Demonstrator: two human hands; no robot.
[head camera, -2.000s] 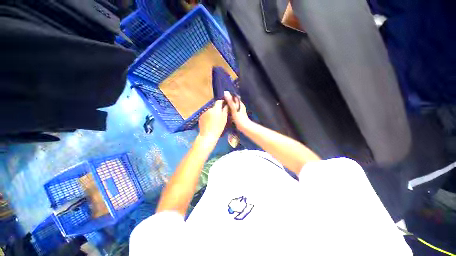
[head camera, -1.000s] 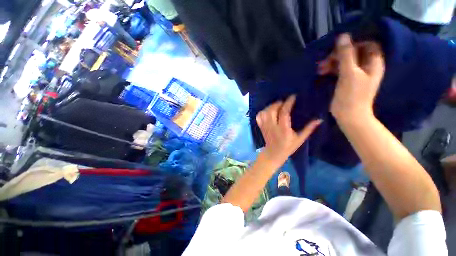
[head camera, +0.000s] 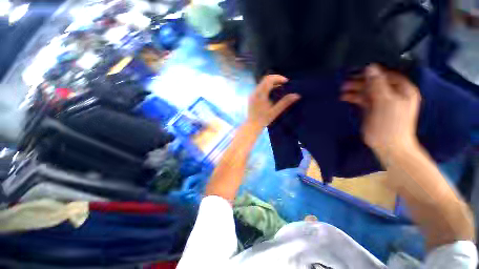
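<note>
A navy garment (head camera: 325, 121) hangs in front of me, with its lower edge above a blue crate (head camera: 346, 197). My left hand (head camera: 269, 102) is at the garment's left edge, thumb and fingers around the cloth. My right hand (head camera: 386, 105) is blurred and lies against the garment further right, fingers bent; whether it grips the cloth cannot be told. Black cloth (head camera: 325, 31) hangs above and behind the garment.
Another blue crate (head camera: 202, 128) with a tan piece stands on the blue floor at centre left. Piles of dark garments (head camera: 100, 131) lie at the left, with a cream cloth (head camera: 47, 210) lower left. Green cloth (head camera: 260, 215) lies below my left forearm.
Both hands have left the crate and are now at the navy garment. Since one second ago, my left hand has moved up and left to its edge. The view has shifted, showing a crate below.
</note>
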